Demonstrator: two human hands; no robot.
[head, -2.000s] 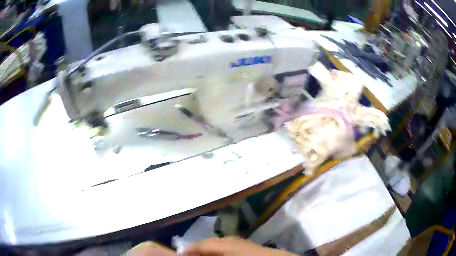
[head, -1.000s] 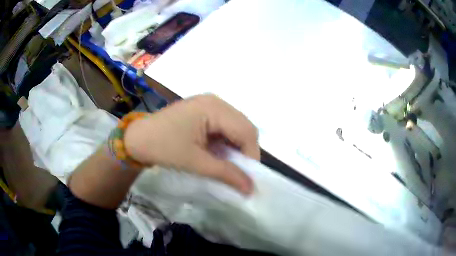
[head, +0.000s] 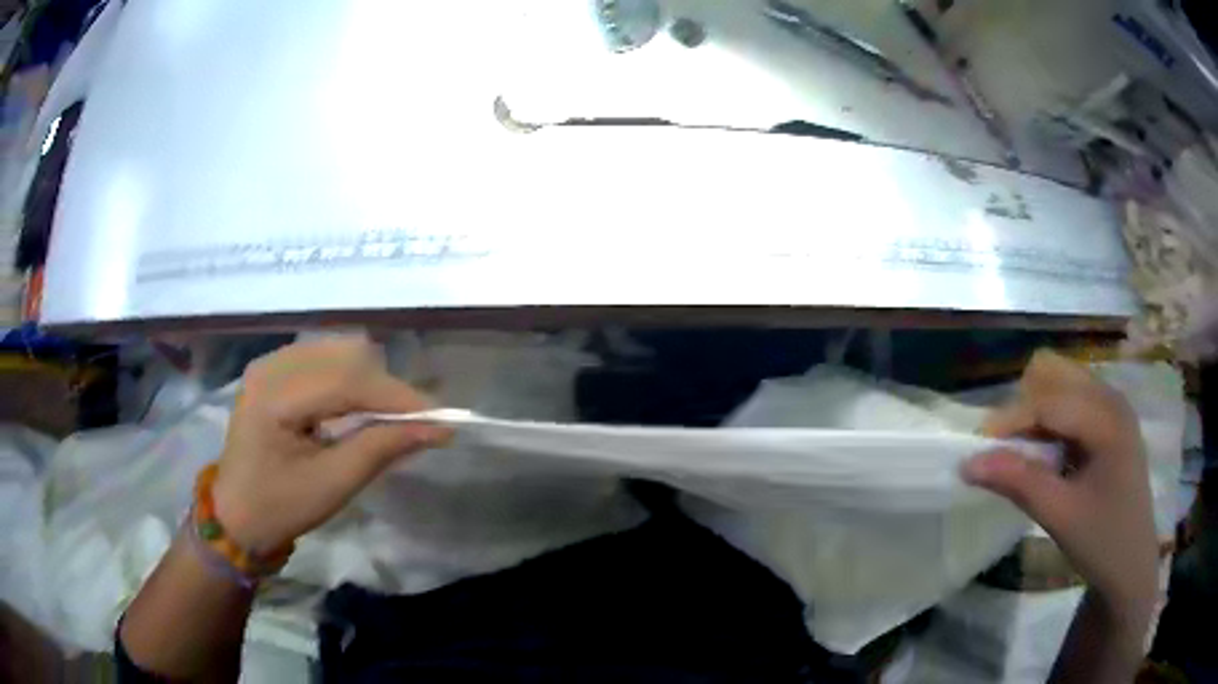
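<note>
A white fabric panel (head: 721, 454) is stretched between my two hands, just in front of the table's front edge and above my lap. Its upper edge is pulled nearly straight, and looser cloth hangs below. My left hand (head: 327, 434) pinches the left end between thumb and fingers; a beaded orange bracelet is on that wrist. My right hand (head: 1069, 468) pinches the right end, with the thumb toward the middle. The folded fingers hide both cloth ends.
The white machine table (head: 334, 160) lies beyond my hands, with a printed ruler (head: 361, 250) along its front. Snips (head: 842, 47) and a slim dark tool (head: 962, 80) lie at the upper right. A cream strips bundle (head: 1162, 267) is at the right. White cloth (head: 80, 521) is heaped at the left.
The view has swung from the table's left side to face its front edge. My right hand has come into view, and the cloth is now stretched between both hands.
</note>
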